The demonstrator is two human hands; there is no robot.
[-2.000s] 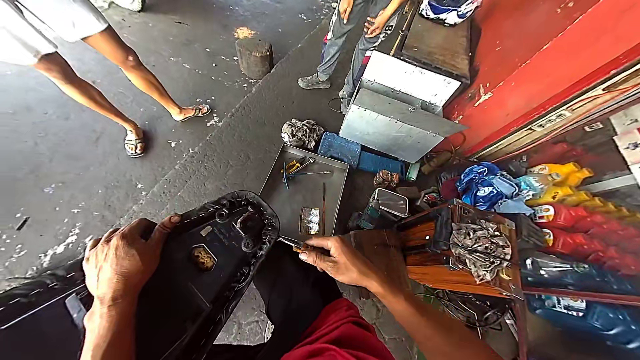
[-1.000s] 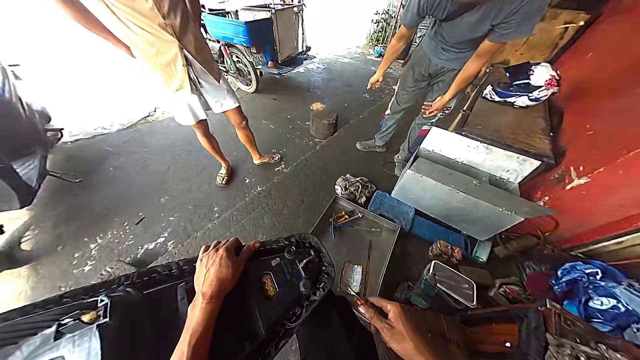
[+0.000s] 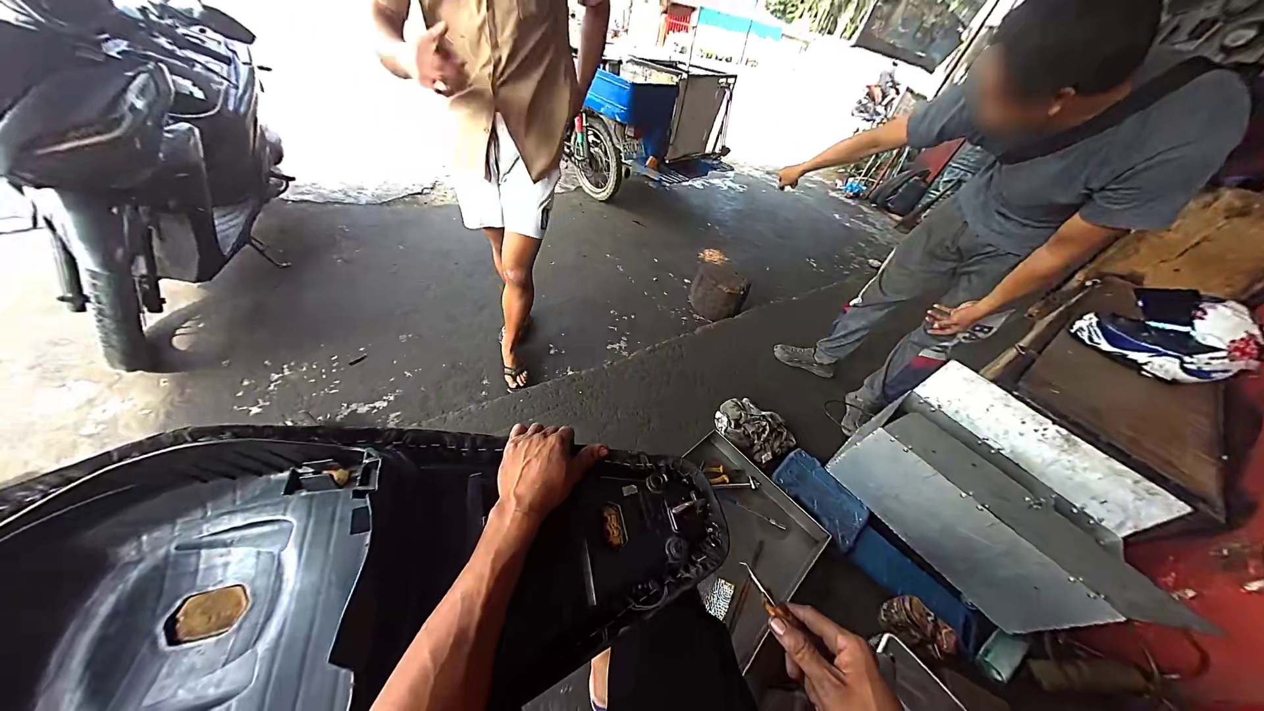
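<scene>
A motorcycle seat, its black plastic underside facing up, lies across the lower left of the head view. On the seat's far edge rests my left hand, its fingers over the rim and its thumb spread. My right hand holds a thin pointed hand tool by its brownish handle, tip up, just right of the seat's narrow end. Beyond that end a grey metal tray holds yellow-handled pliers, a metal tool and a small textured piece, partly hidden by the seat.
An open metal toolbox stands right of the tray, beside blue cloth and a crumpled rag. One person walks ahead; another person points near the right wall. A scooter, wooden stump and blue sidecar are farther off.
The view has tilted up strongly. My right hand has come away from the seat's edge with the tool. The person at the right now stretches an arm out to the left.
</scene>
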